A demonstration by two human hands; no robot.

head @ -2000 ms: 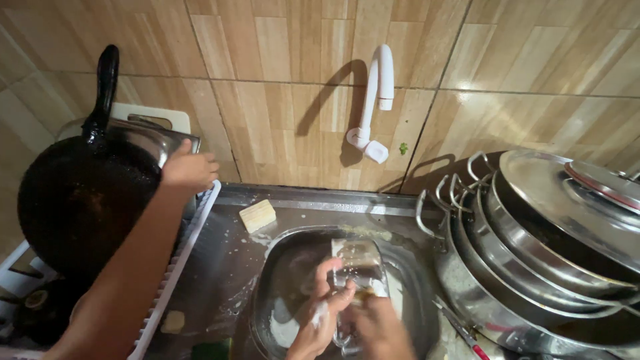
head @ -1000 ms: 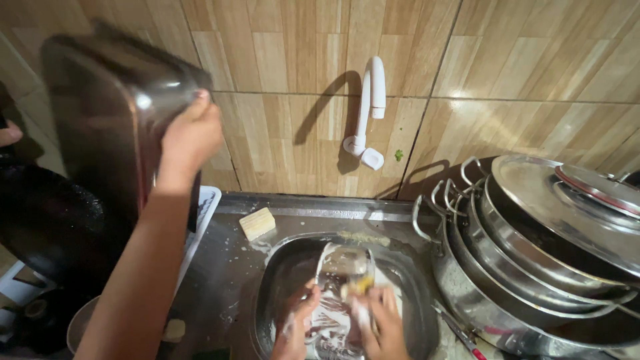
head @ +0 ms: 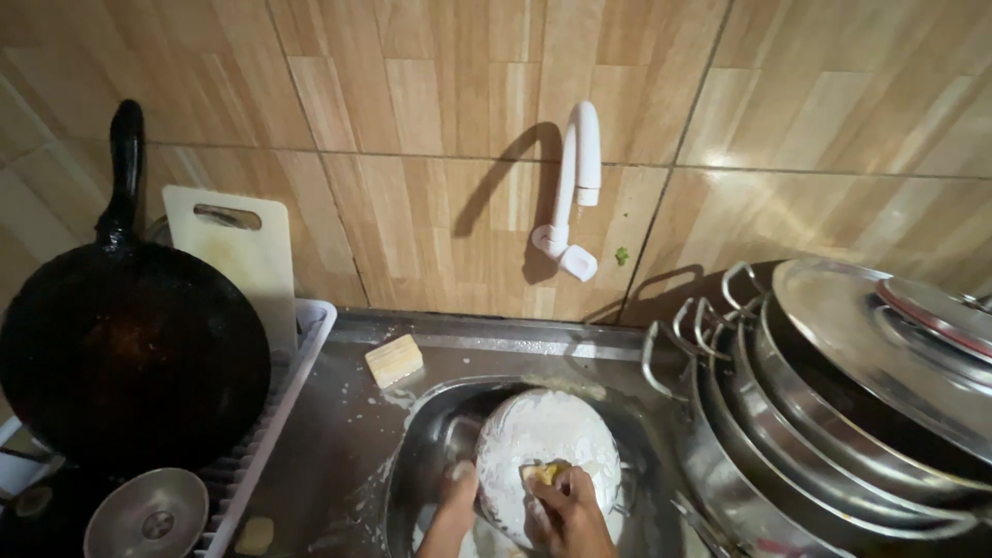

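Observation:
Over the steel sink basin (head: 415, 434), my left hand (head: 457, 496) holds the left edge of a round dish (head: 550, 434) coated in white suds. My right hand (head: 570, 511) presses a small yellowish sponge (head: 546, 471) on the dish's face. What lies under the dish is mostly hidden. On the counter, up and left of the basin, rests a pale block of soap (head: 394, 361). A white faucet (head: 577, 178) stands out from the tiled wall above, with small drops below its spout.
At the left, a white dish rack (head: 267, 457) bears a black frying pan (head: 136, 356), a pale cutting board (head: 236, 256) and a metal lid (head: 147, 515). Several nested steel pots (head: 744, 418) with lids (head: 837, 325) crowd the right side. A small pale piece (head: 256, 536) lies beside the rack.
Another person's arm, which lifted a dark metal pan from the rack at the left, is out of view with that pan. My hands have gone from a clear, soapy container to the suds-covered round dish.

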